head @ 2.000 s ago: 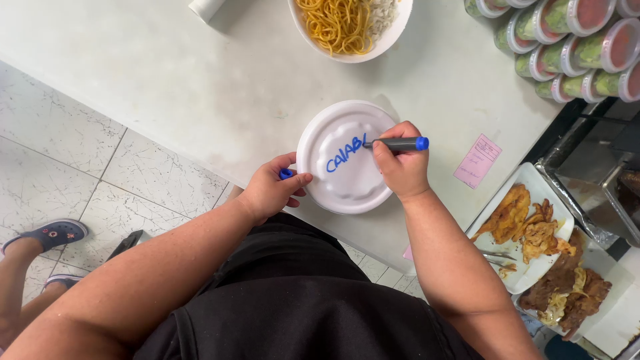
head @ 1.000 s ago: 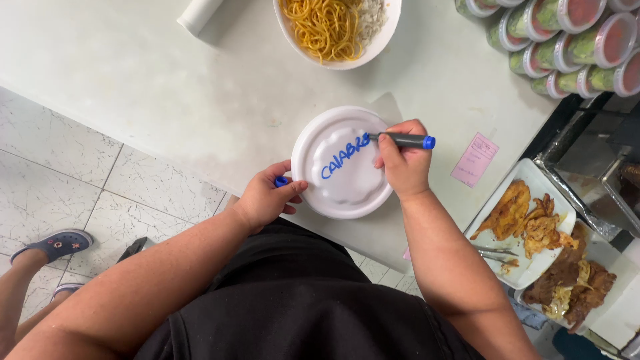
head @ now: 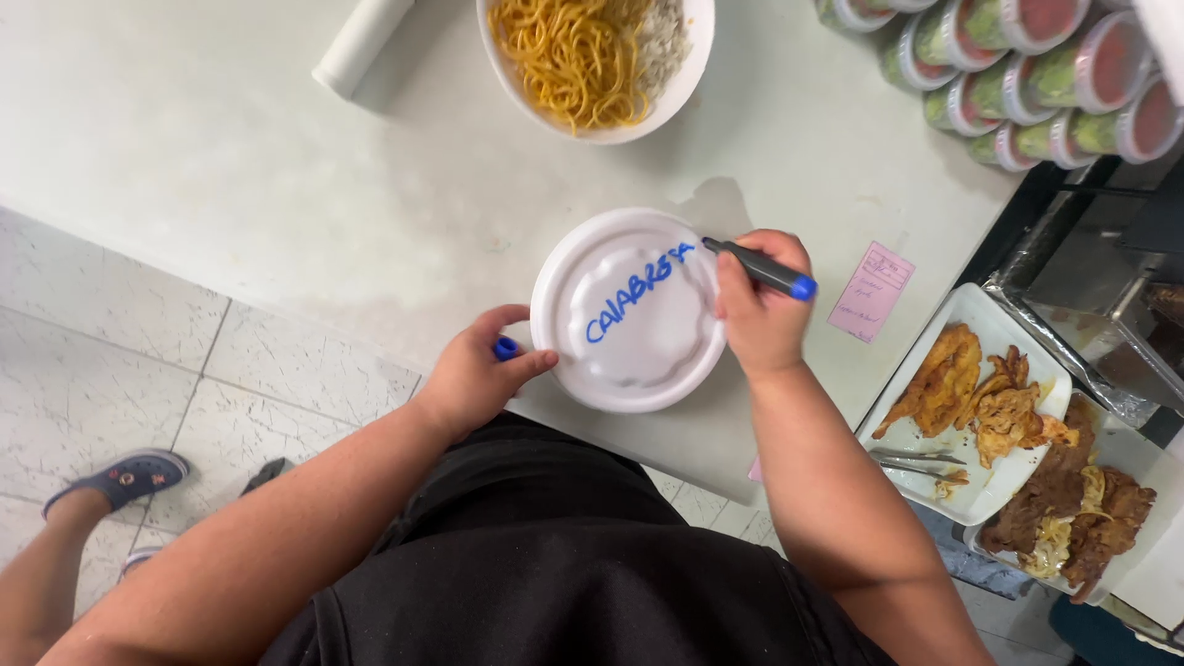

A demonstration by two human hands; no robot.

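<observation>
A round white foam lid point(head: 638, 351) lies on the light worktop near its front edge, with blue handwriting slanting across it. My right hand point(head: 766, 301) grips a dark marker with a blue end point(head: 763, 268); its tip is at the lid's upper right rim, by the last letter. My left hand point(head: 490, 361) holds the blue marker cap point(head: 505, 349) between its fingers, and its thumb rests on the lid's left edge. Beyond the lid stands a white bowl point(head: 599, 134) of spaghetti point(head: 569, 60) and rice point(head: 662, 42).
Stacked lidded cups point(head: 1045, 83) stand at the upper right. A pink written slip point(head: 871, 293) lies right of my hand. Trays of cooked chicken point(head: 943, 379) and browned meat point(head: 1036, 518) sit farther right. A white roll point(head: 363, 46) lies upper left. Another person's clog point(head: 139, 478) is on the tiled floor.
More blue letters stand on the lid than before. My right hand has moved the marker from the middle of the writing toward the lid's rim. The left hand stays at the lid's left edge.
</observation>
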